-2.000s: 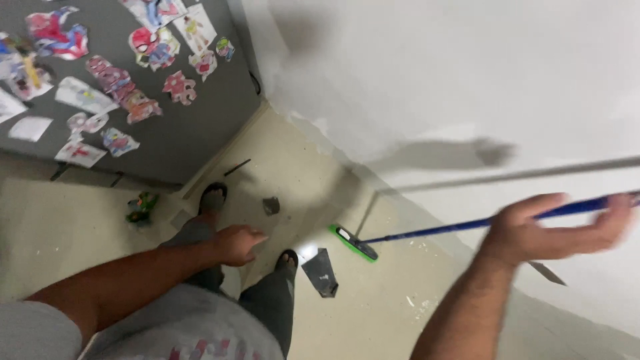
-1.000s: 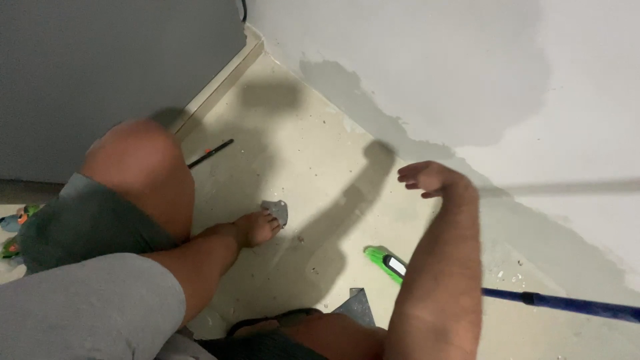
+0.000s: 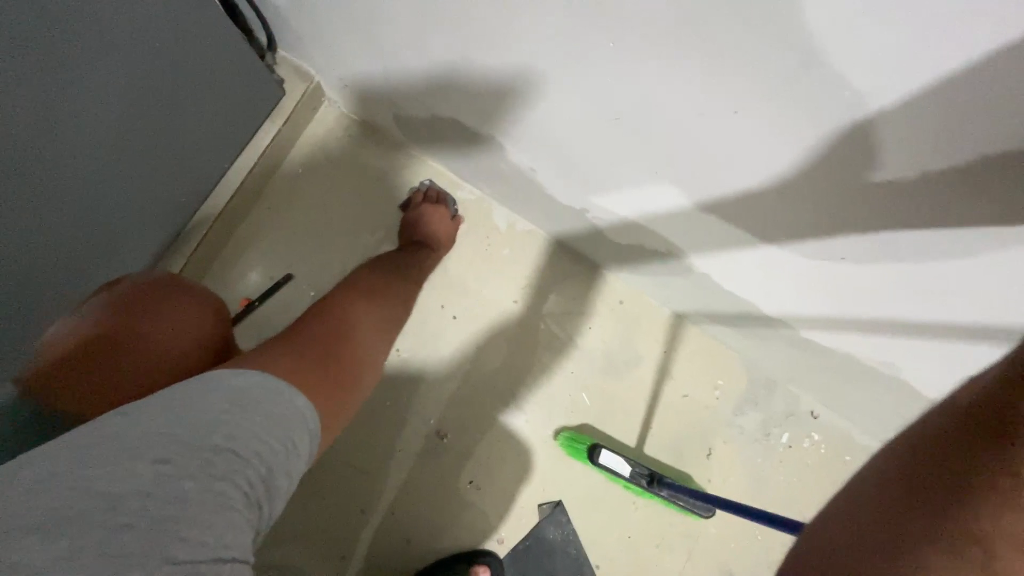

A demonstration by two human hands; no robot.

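My left hand (image 3: 430, 226) is closed over a small grey crumpled piece (image 3: 454, 206), pressed to the floor beside the foot of the wall. Of my right side only the arm shows at the lower right edge; the hand is out of the picture. A broom with green bristles and a black head (image 3: 640, 476) rests on the floor, its blue handle (image 3: 752, 513) running behind my right arm. Near my sandalled foot lies a dark grey flat sheet or dustpan (image 3: 552, 544), partly cut off by the frame.
A grey panel (image 3: 120, 120) stands at the upper left above a pale ledge. The white wall (image 3: 680, 96) has a patchy lower edge. A dark thin stick-like object (image 3: 268, 294) lies by my bent knee (image 3: 136, 336). Small debris (image 3: 812, 440) is scattered on the floor.
I have crouched down. My left hand and the grey piece have moved across the floor to the wall's foot. My right hand, visible before, has left the picture.
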